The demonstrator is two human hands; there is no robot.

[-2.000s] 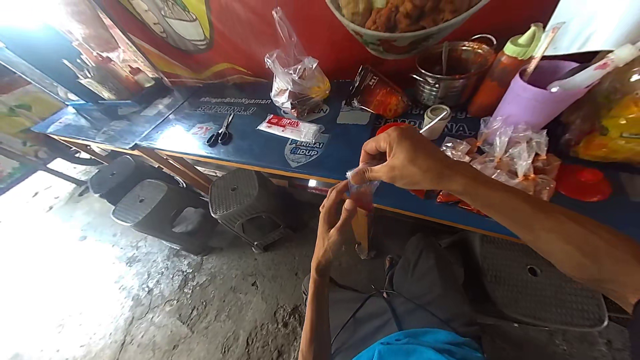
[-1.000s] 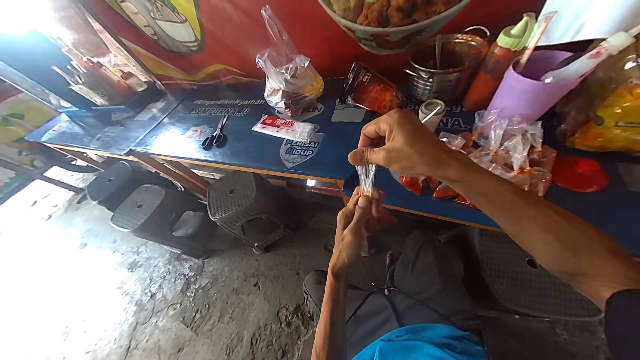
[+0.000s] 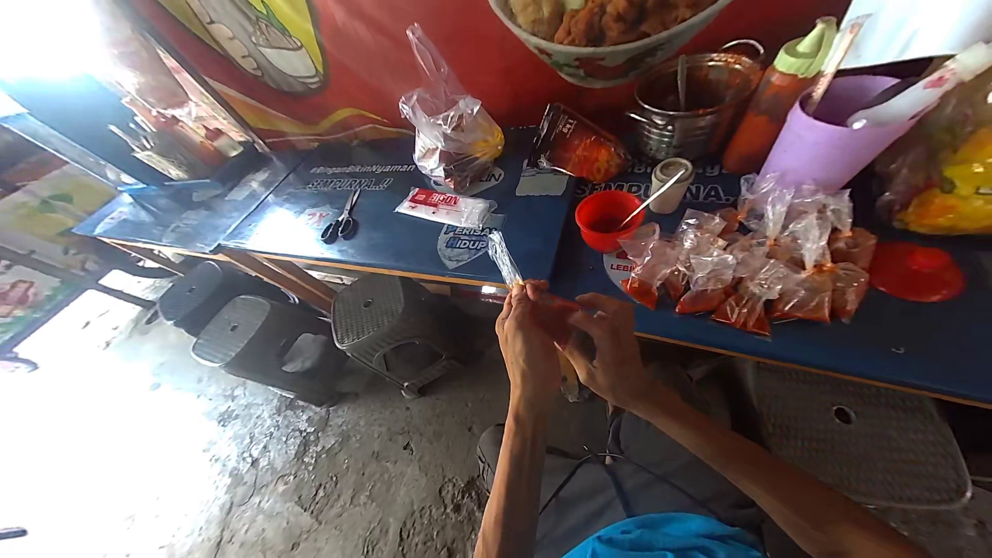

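My left hand point(image 3: 529, 333) grips the neck of a small clear plastic bag point(image 3: 504, 260), whose twisted top points up past the fingers. Red sauce shows in the bag's lower part, between both hands. My right hand point(image 3: 608, 349) is at the sauce-filled end, fingers bent; whether it grips the bag or a rubber band is unclear. Several tied bags of red sauce point(image 3: 709, 291) lie on the blue table point(image 3: 527, 232) to the right. Behind them are a red bowl point(image 3: 595, 215) with a spoon and a small pale container point(image 3: 671, 186).
At the back stand a metal pot point(image 3: 674, 116), a sauce bottle point(image 3: 763, 101) and a purple cup point(image 3: 825, 139) with utensils. A red lid point(image 3: 918, 273) lies at right. Scissors point(image 3: 341, 221), a plastic packet point(image 3: 446, 207) and a filled plastic bag point(image 3: 453, 143) are left. Plastic stools point(image 3: 387, 318) stand below.
My right hand has moved down from above the left hand, off the bag's stretched top, to the sauce-filled end. The red bowl, partly hidden earlier by the right hand, now shows.
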